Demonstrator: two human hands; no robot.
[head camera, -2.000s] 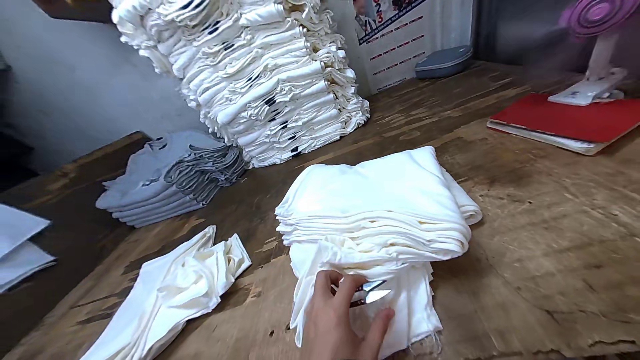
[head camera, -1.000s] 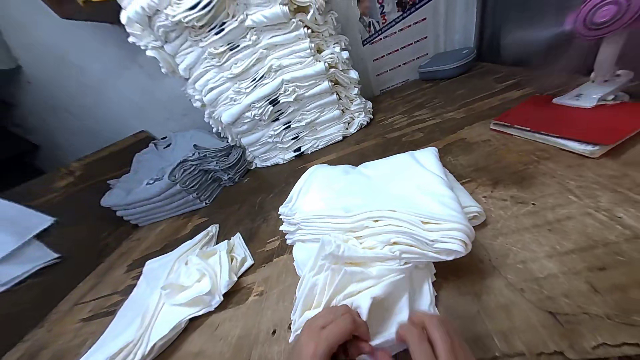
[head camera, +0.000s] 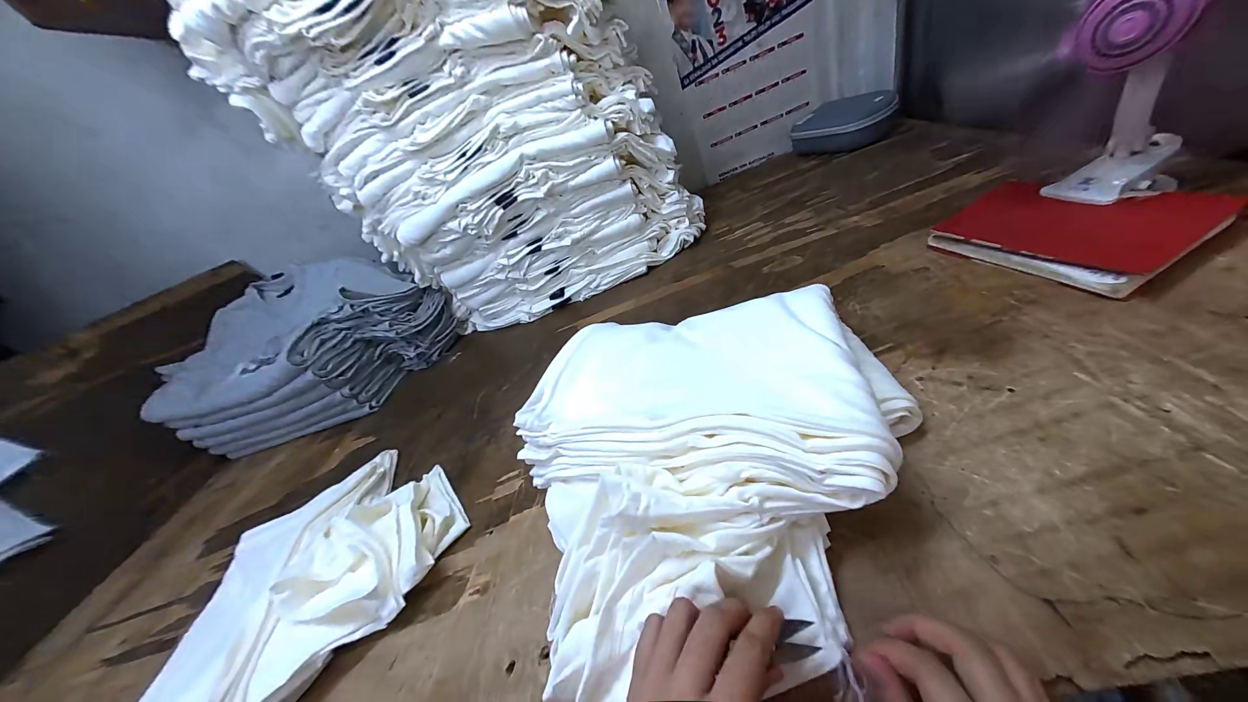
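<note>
At the bottom centre, my left hand (head camera: 707, 651) rests on the gathered lower part of the white folded cloth (head camera: 682, 561). Small metal snips (head camera: 799, 639) poke out from its fingers, two pointed blades apart and facing right; the handles are hidden. Just right of the cloth's lower corner is my right hand (head camera: 941, 658), fingers curled, its fingertips at loose threads (head camera: 851, 675) on that edge. Above both hands lies the thick folded stack of white cloth (head camera: 721, 380). A crumpled white cloth piece (head camera: 331, 575) lies apart at the left.
A tall leaning stack of white garments (head camera: 507, 166) stands behind, beside folded grey garments (head camera: 292, 361). A red-covered book (head camera: 1082, 234) carries a pink and white clip fan (head camera: 1126, 117). A grey case (head camera: 844, 122) sits by a wall calendar (head camera: 746, 93). White pieces (head camera: 19, 526) show at far left.
Two seconds ago only one hand showed, with the blades. Then both hands came close together at the cloth's lower edge. Now they are apart, and the blades show again.
</note>
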